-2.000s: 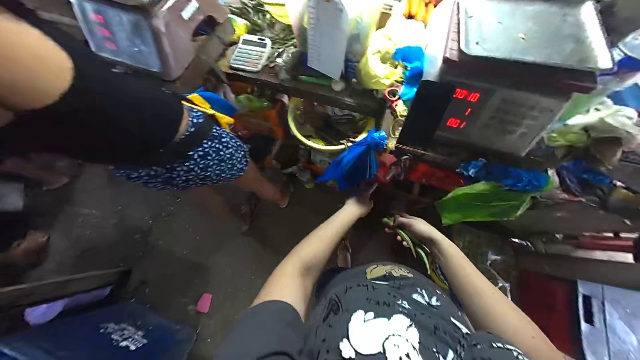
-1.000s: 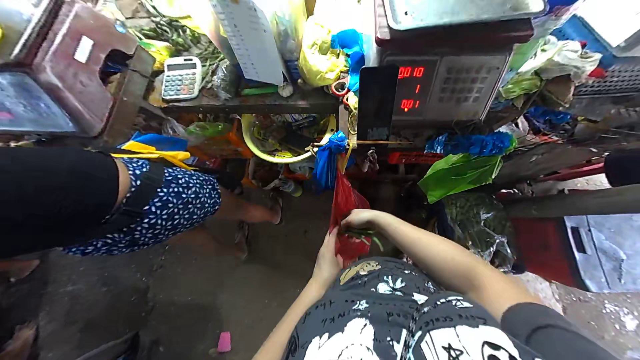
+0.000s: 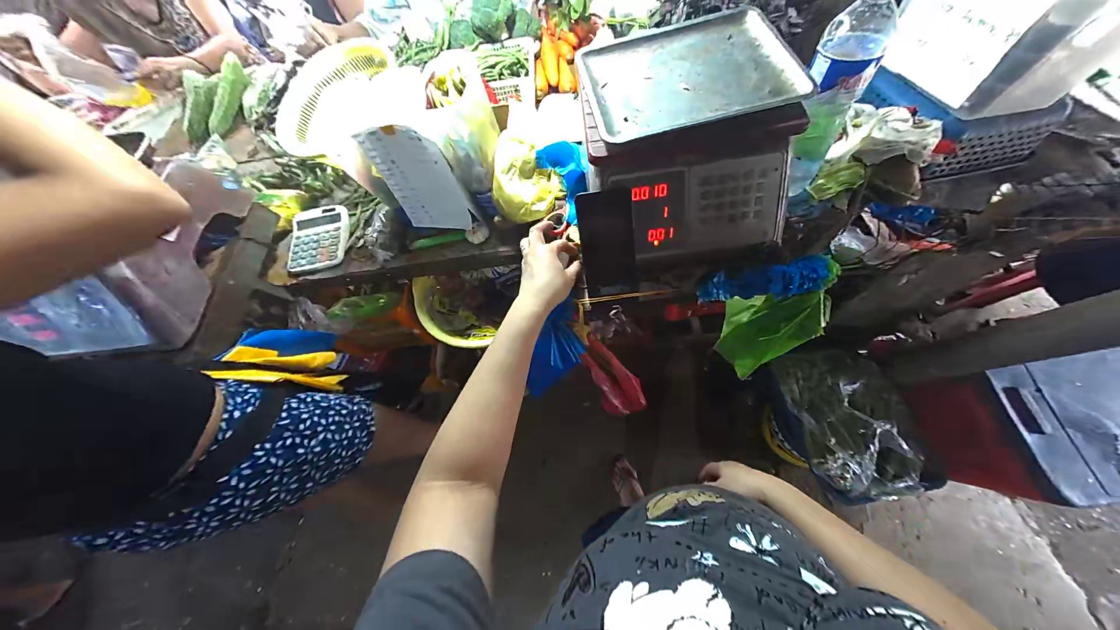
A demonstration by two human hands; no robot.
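Note:
My left hand (image 3: 549,267) reaches to the edge of the wooden stall table (image 3: 420,262), its fingers bent at small ring-like items left of the digital scale (image 3: 700,201); whether it grips one I cannot tell. Blue plastic bags (image 3: 556,346) and a red plastic bag (image 3: 617,376) hang below it. A yellow plastic bag (image 3: 525,179) lies just behind the hand. Low by my shirt is my right hand (image 3: 735,477), partly hidden behind the shirt front, so its fingers and anything in them are unclear. A dark phone-like slab (image 3: 605,241) leans on the scale's front.
A calculator (image 3: 318,239), a hanging paper sheet (image 3: 416,178) and vegetables crowd the table. Another person (image 3: 254,437) stands close at the left beside a second scale (image 3: 131,289). A green plastic bag (image 3: 774,328) hangs at the right. A yellow-rimmed basin (image 3: 446,315) sits under the table.
My left hand has moved from the red bag near my waist up to the table edge. My right hand has come away from that bag and lies lower right. The red bag now hangs free.

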